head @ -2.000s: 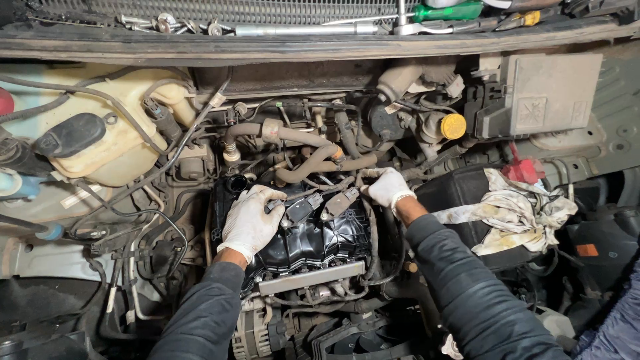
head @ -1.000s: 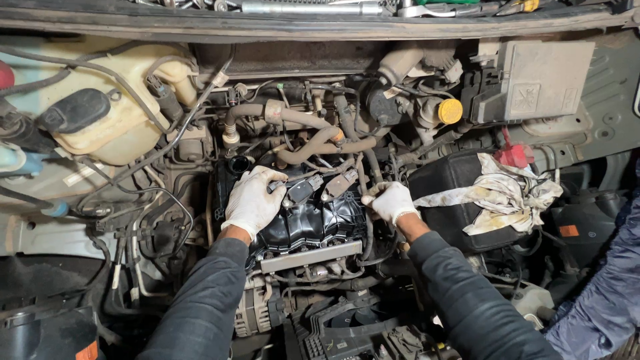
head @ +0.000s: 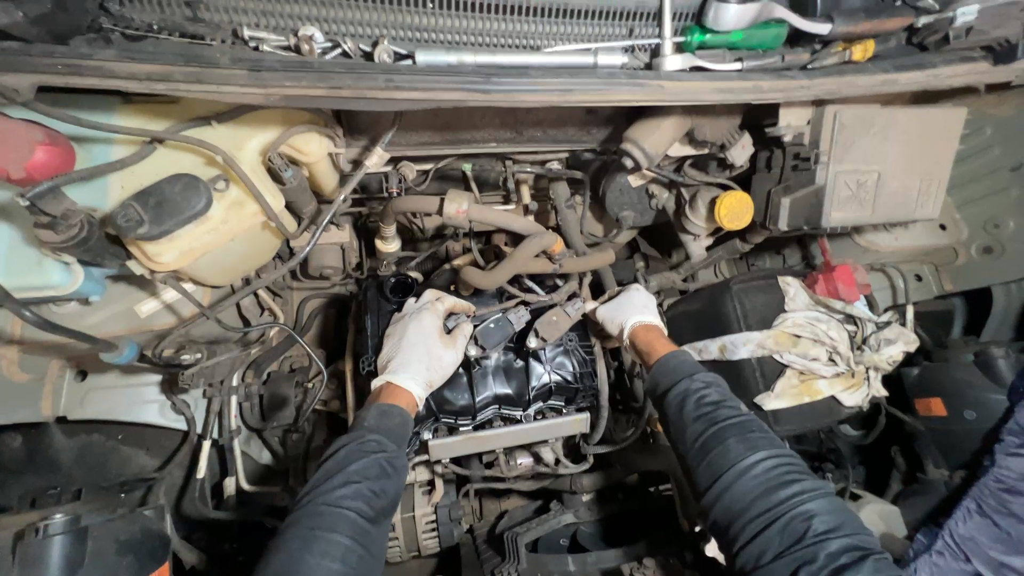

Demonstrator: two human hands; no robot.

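Observation:
My left hand [head: 424, 344], in a white glove, lies over the left end of the black plastic engine cover [head: 512, 380]; its fingertips are at a small dark part, perhaps a connector, beside an ignition coil [head: 498, 330]. Another ignition coil [head: 558, 322] sits just to the right. At the cover's upper right edge is my right hand [head: 628, 314], also gloved, with fingers bent by the wiring harness [head: 544, 298]. What its fingers touch is hidden. Below the cover runs a metal rail [head: 509, 436].
Bolts, a socket extension [head: 520, 58], a green-handled screwdriver [head: 736, 37] and a ratchet [head: 760, 16] lie along the cowl. Stained rags [head: 832, 344] rest on the black battery cover [head: 720, 316]. Rubber hoses [head: 512, 268] cross behind the cover. A yellow cap [head: 734, 210] stands at the right.
My right hand moved down along the harness, then back up beside the right-hand coil. My left hand has stayed at the cover's left end. The view shifted slightly.

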